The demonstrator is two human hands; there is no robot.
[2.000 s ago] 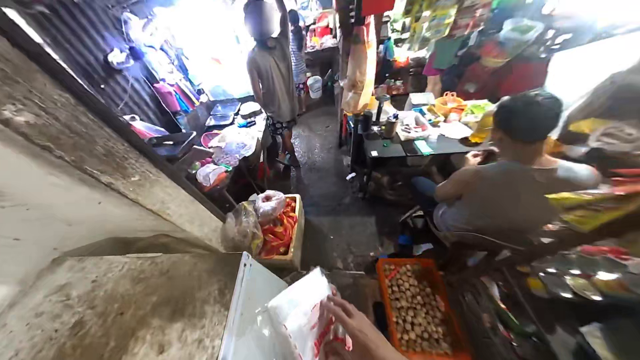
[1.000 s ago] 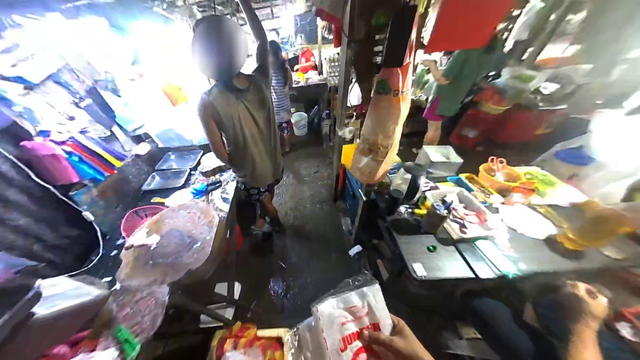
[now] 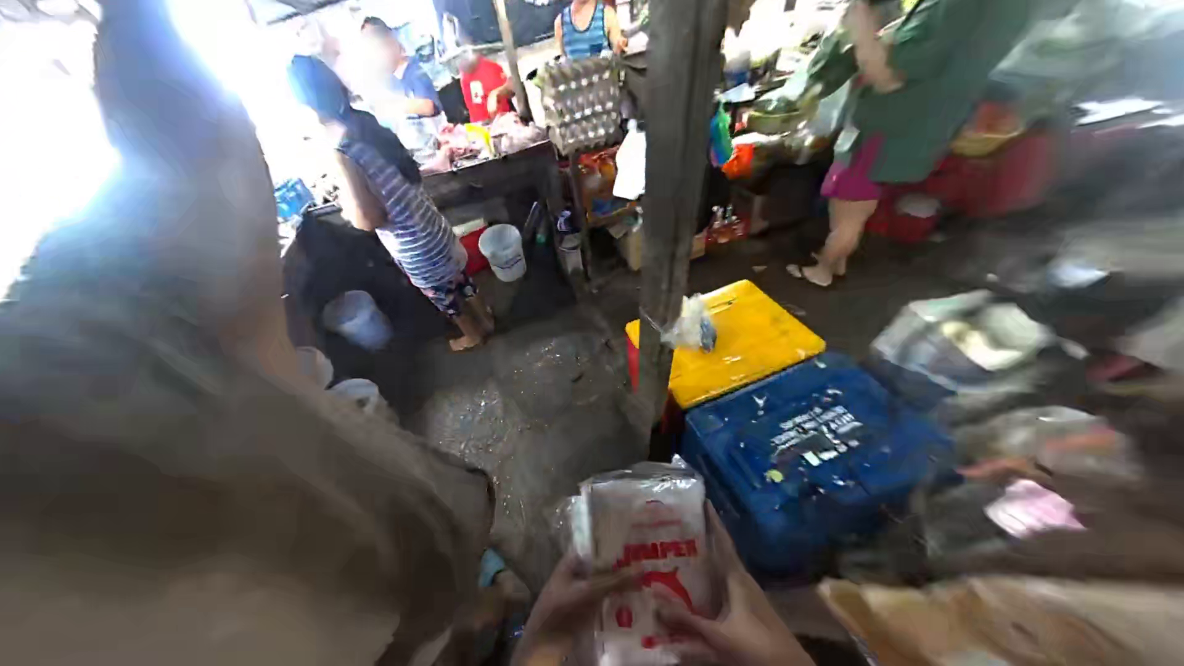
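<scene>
A pack of folded white plastic bags with red print [image 3: 652, 555] is held upright low in the middle of the view. My left hand [image 3: 573, 606] grips its left side, fingers across the front. Around its right edge is my right hand [image 3: 731, 601], with the thumb on the front face. Just beyond the pack, to the right, stands a blue plastic crate or cooler with a lid [image 3: 814, 444]. Behind that is a yellow lid [image 3: 740, 338] with a small clear plastic bag [image 3: 692, 324] on its left part.
A person in a brown top [image 3: 231, 462] stands very close at left. A wooden post [image 3: 675, 203] rises beside the yellow lid. Wet floor [image 3: 527, 398] runs ahead toward a person in stripes [image 3: 407, 213], a white bucket [image 3: 502, 252] and stacked egg trays [image 3: 583, 102]. Someone in green [image 3: 925, 102] stands right.
The view has moved forward along the passage, nearer the person in brown. One hand showed on the pack in the earlier frames; now both hold it.
</scene>
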